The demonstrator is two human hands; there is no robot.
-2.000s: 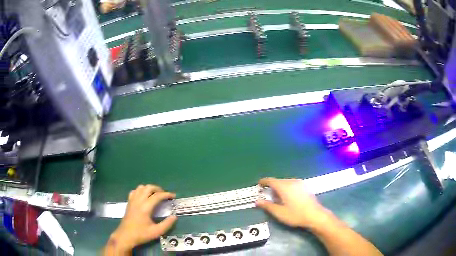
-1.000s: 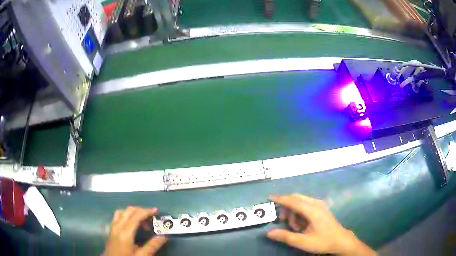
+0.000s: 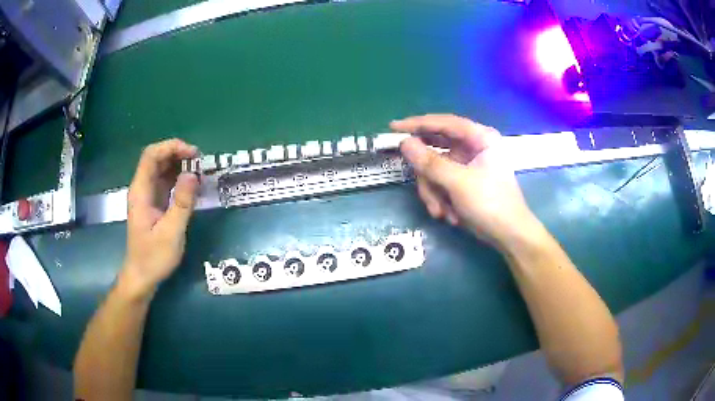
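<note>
My left hand and my right hand hold the two ends of a slim pale notched strip, the fixture cover. The cover is raised just above and behind a silver bar that lies on the white rail. A six-position fixture lies nearer me on the green bench, with dark-centred round parts in its row of seats. No hand touches that fixture.
The UV lamp glows violet-pink over the green conveyor belt at the upper right. A red button is on the white machine frame at left. A white sheet lies at the left edge. A metal bracket stands at right.
My hands have left the near fixture and moved up to the rail, where they now hold the notched cover above the silver bar. The view has tilted down towards the bench.
</note>
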